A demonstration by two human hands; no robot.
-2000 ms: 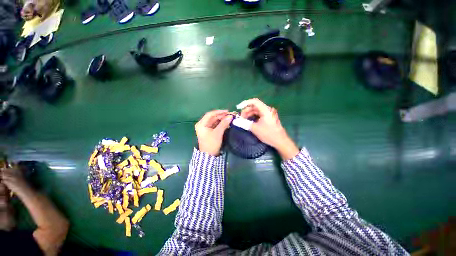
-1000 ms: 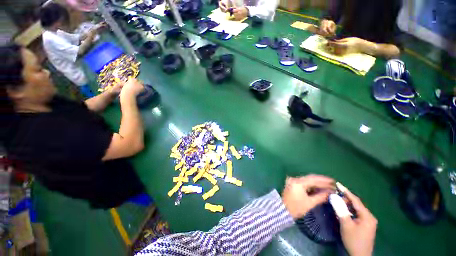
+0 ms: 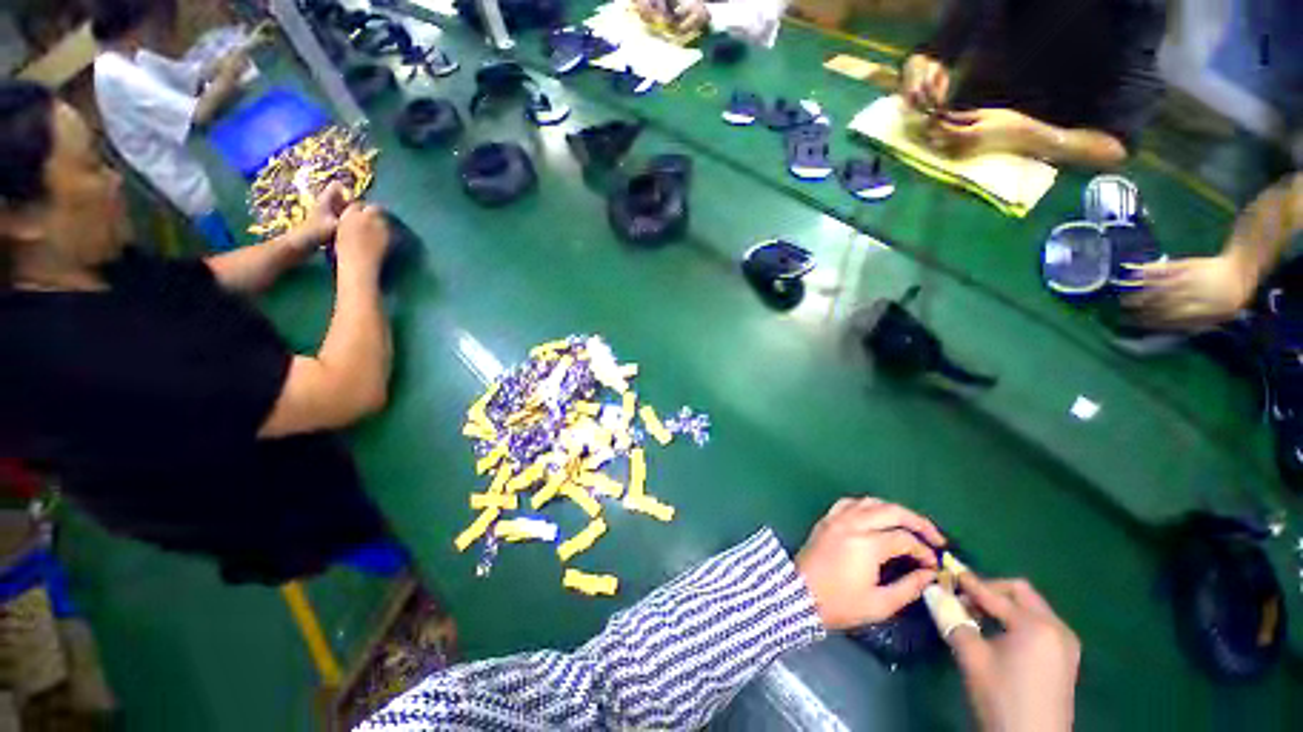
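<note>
A round black ribbed housing (image 3: pixel 897 636) lies at the lower right, mostly hidden under my hands. My left hand (image 3: pixel 872 562) is at its upper left, fingertips pinched at its top edge. My right hand (image 3: pixel 1012 641) is on its right side, with pale coverings on the fingers, and its fingertips meet those of my left hand. Whatever small part is between the fingertips is too small to tell. A loose pile of yellow strips and silver-purple parts (image 3: pixel 550 429) lies on the green surface to the left.
A worker in black (image 3: pixel 186 372) sits at the left beside a blue tray (image 3: pixel 269 132). Black housings (image 3: pixel 650 205), a hooked black bracket (image 3: pixel 915 343) and another round housing (image 3: pixel 1226 601) lie along the green belt (image 3: pixel 743 429). Other workers' hands (image 3: pixel 1193 290) are across it.
The view has swung left from the earliest frame, showing the neighbouring worker. A hand has come in at the right over the oval pieces. The bracket and housings have shifted slightly right in view.
</note>
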